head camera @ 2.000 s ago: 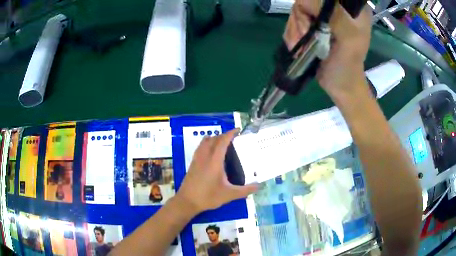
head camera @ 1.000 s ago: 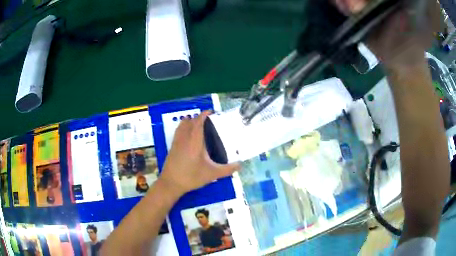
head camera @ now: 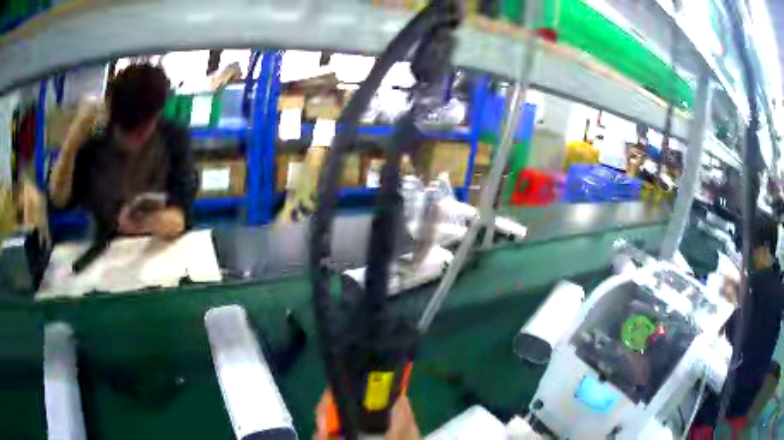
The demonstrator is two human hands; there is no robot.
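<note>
The electric screwdriver (head camera: 376, 387), black and orange with a yellow label, stands upright at the bottom centre, below thick black hoses. My right hand (head camera: 402, 421) is wrapped around it, cut off by the bottom edge; parts of the hand show on both sides of the handle. The screwdriver's tip is out of the picture. A white appliance case (head camera: 468, 427) shows only its upper part at the bottom edge, right of the screwdriver. My left hand is not in view.
The green conveyor (head camera: 163, 326) crosses ahead with several white cases (head camera: 245, 374). The white screw feeder (head camera: 550, 387), with green disc and lit screen, stands at right. A person (head camera: 129, 163) sits across the conveyor; another stands far right. A slanted metal pole rises near the centre.
The view has swung up from the bench to the line and shelves. The screwdriver now hangs upright instead of slanting over the case. My left hand, earlier on the case's end, has left the picture.
</note>
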